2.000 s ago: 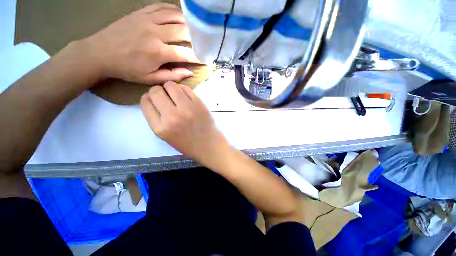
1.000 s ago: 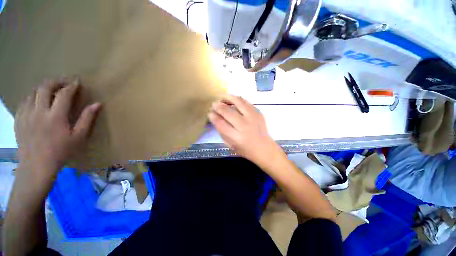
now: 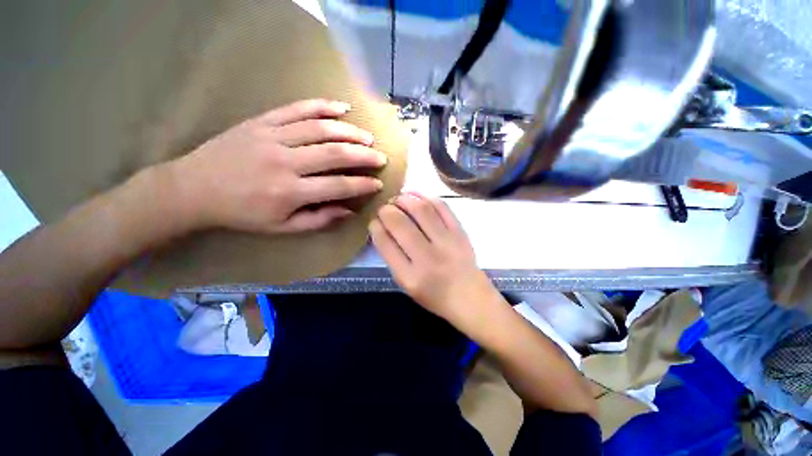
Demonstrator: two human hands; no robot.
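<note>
A large tan ribbed panel [image 3: 214,76] covers the left of the white table, its curved right edge beside the needle area of the sewing machine [image 3: 410,107]. My left hand [image 3: 289,169] lies flat on the panel, palm down, fingers slightly spread towards the edge. My right hand [image 3: 427,254] is at the panel's lower right edge, fingers bent and pinching the cloth edge; the thumb is hidden. The machine's shiny metal parts stand right of the panel.
Black snips [image 3: 674,203] and an orange-handled tool [image 3: 712,187] lie on the table at the right. A ruler strip [image 3: 552,280] runs along the front edge. Below are a blue bin [image 3: 160,361] and tan and white pieces [image 3: 654,334]. A person's light blue sleeve shows at far right.
Since one second ago my left hand has moved right and up across the panel, close to its curved edge. My right hand stays at the edge. The camera view has shifted nearer the machine head.
</note>
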